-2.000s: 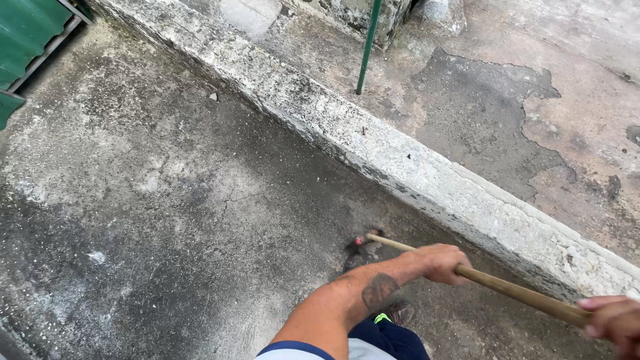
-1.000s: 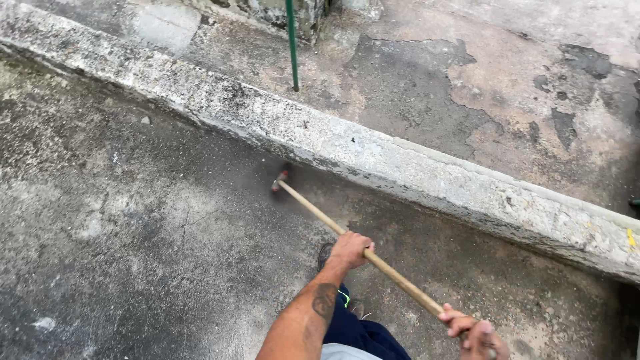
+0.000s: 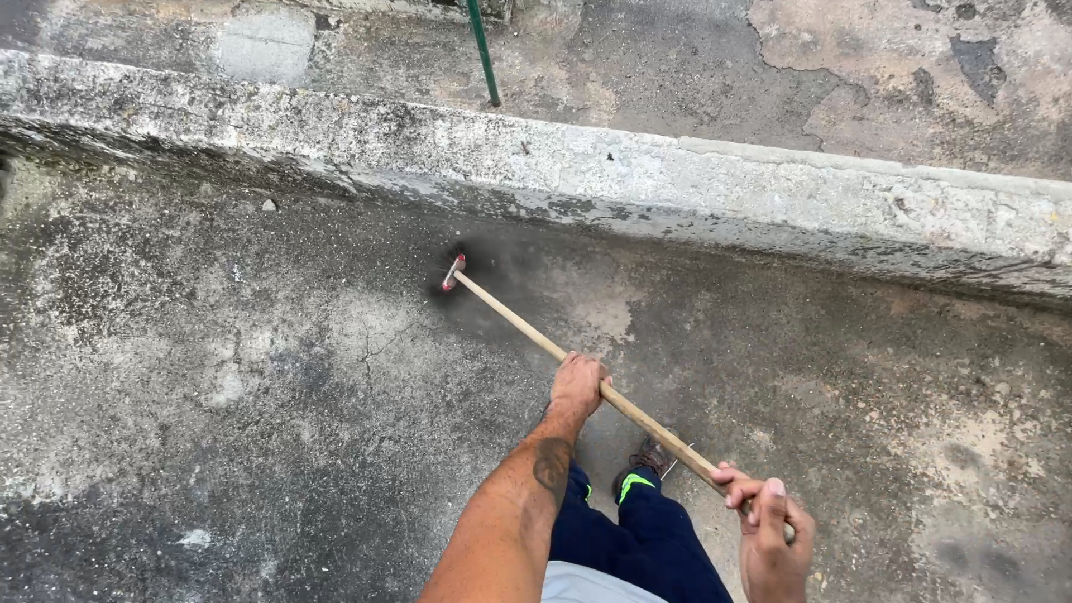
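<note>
A push broom with a long wooden handle (image 3: 515, 320) runs from the lower right up to the left. Its small broom head (image 3: 454, 273), pale with red ends and dark bristles, rests on the stained concrete floor (image 3: 335, 435) near the foot of a low wall. My left hand (image 3: 579, 382) is closed around the middle of the handle. Near the top end, my right hand (image 3: 766, 519) holds the handle between thumb and fingers, with the rounded tip showing beside the palm.
A low, weathered concrete wall (image 3: 586, 163) crosses the view. Beyond it a thin green pole (image 3: 483, 54) stands on patchy concrete. A small stone (image 3: 269, 205) lies left of the broom head. My shoe (image 3: 649, 459) is below the handle.
Both hands keep hold of the handle while the broom head moves over the floor along the wall. The view has turned, and the green sheet at upper left is out of sight.
</note>
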